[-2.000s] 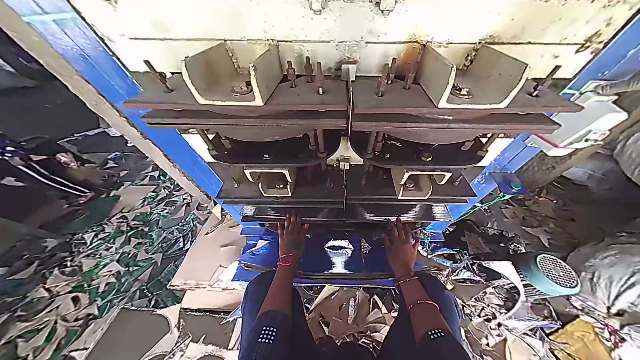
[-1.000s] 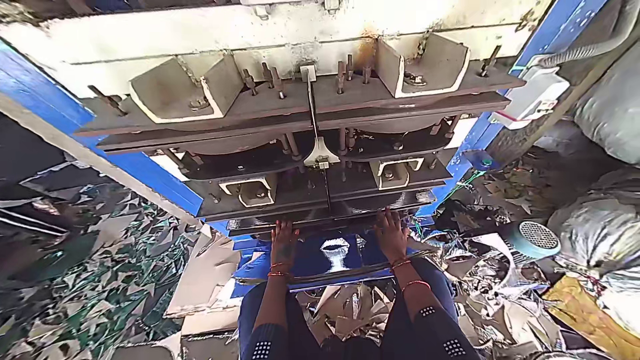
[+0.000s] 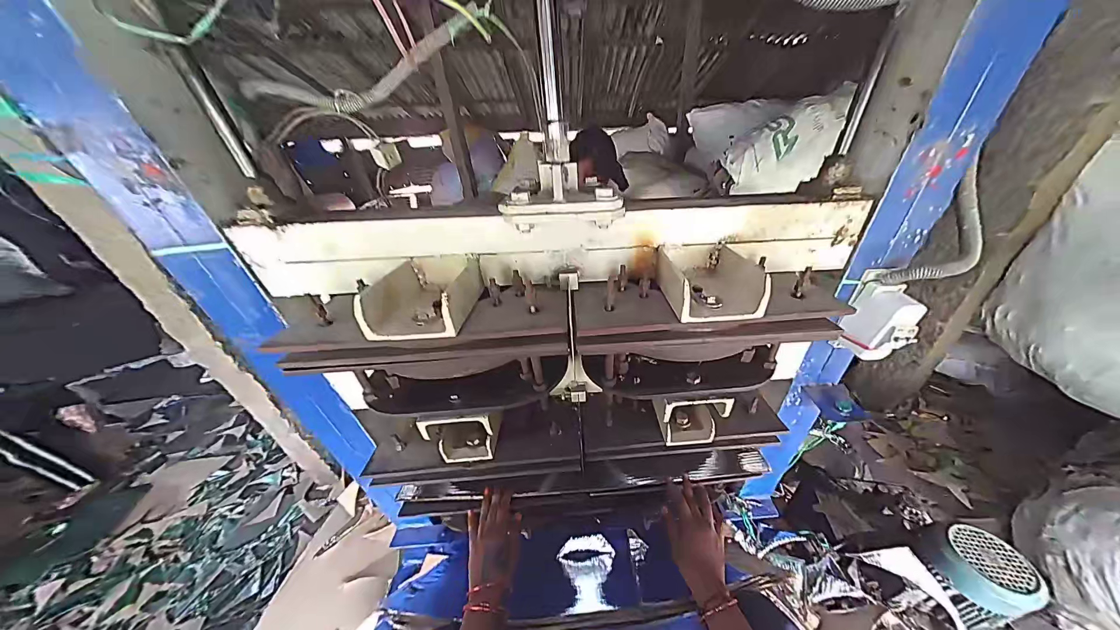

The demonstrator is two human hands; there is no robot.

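A blue-framed press with stacked dark metal plates point(image 3: 516, 455) stands in front of me. My left hand point(image 3: 494, 538) lies with fingers stretched forward at the front edge of the lowest plates, left of centre. To the right, my right hand point(image 3: 696, 534) rests at the same edge with its fingers spread. Neither hand shows anything held, though the fingertips partly meet the dark edge. Between them is a shiny blue metal surface point(image 3: 547, 569) with a bright reflection. Above, U-shaped metal channels point(image 3: 420, 306) and upright bolts sit on the upper plate. A vertical rod point(image 3: 551, 87) meets the white crossbeam point(image 3: 350, 249).
Scrap cut pieces point(image 3: 201, 516) cover the floor at left. A teal motor with a round grille point(image 3: 997, 560) lies at right, near large plastic sacks point(image 3: 1067, 324). A white electrical box point(image 3: 884, 319) hangs on the blue right post. A person point(image 3: 598, 157) is partly visible behind the press.
The view has tilted up, showing the rod, the sacks and the person behind the press. Both hands stay at the front edge of the lower plates.
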